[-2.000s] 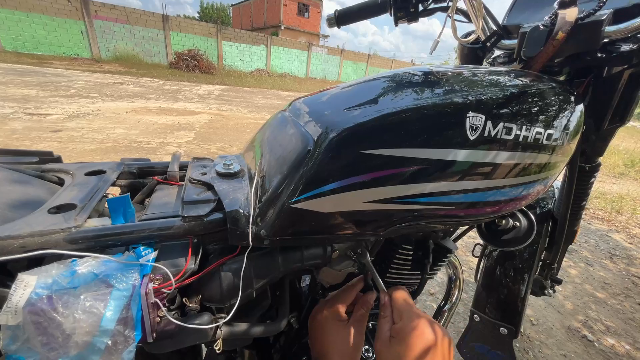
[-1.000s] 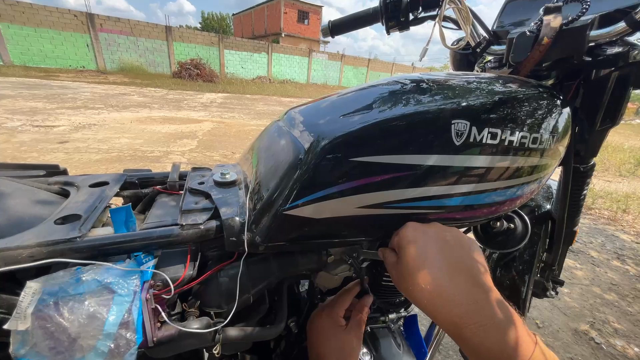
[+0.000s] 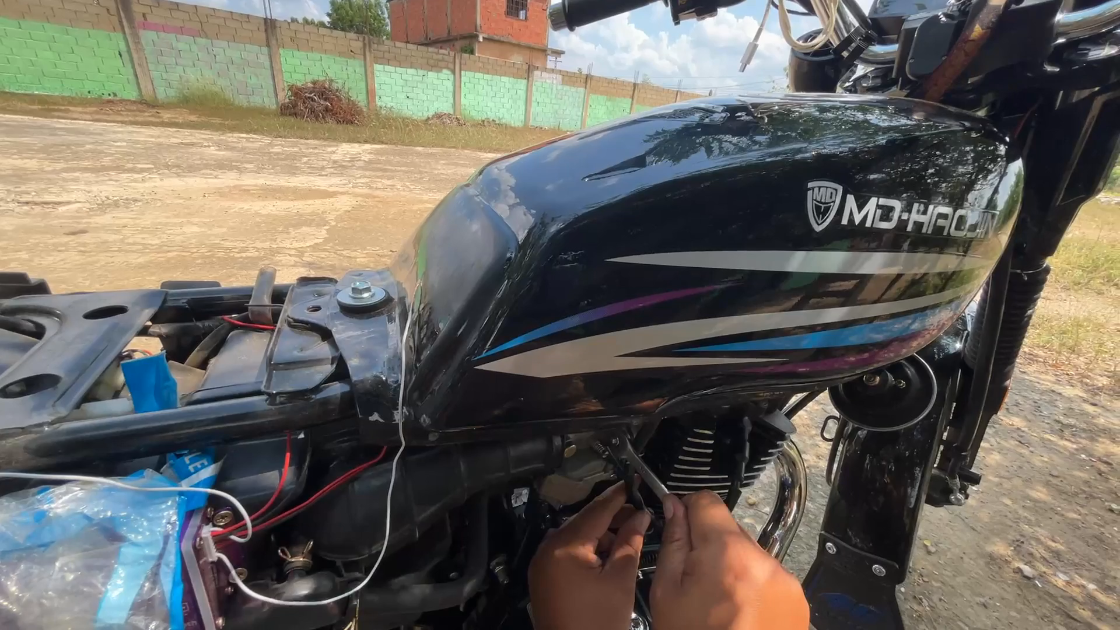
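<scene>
Below the black fuel tank (image 3: 752,210) of a motorcycle, both hands are close together at the carburetor area (image 3: 573,468). My right hand (image 3: 722,569) pinches a slim metal tool, which looks like a wrench (image 3: 646,471), its upper end against a fitting under the tank. My left hand (image 3: 591,560) has its fingers bent around a small dark part (image 3: 633,494) just left of the tool; whether it grips that part or only steadies it is unclear. The finned engine cylinder (image 3: 704,459) is behind and right of the hands.
At left, a plastic bag (image 3: 87,551) hangs by a module with red wires (image 3: 324,494) and a white wire (image 3: 391,507). The bare frame has a bolt (image 3: 360,293) behind the tank. A horn (image 3: 884,391) and chrome exhaust pipe (image 3: 785,499) are at right.
My right hand was higher, against the tank's lower edge, one second ago; it is now lower, beside my left hand. My left hand has stayed near the same place.
</scene>
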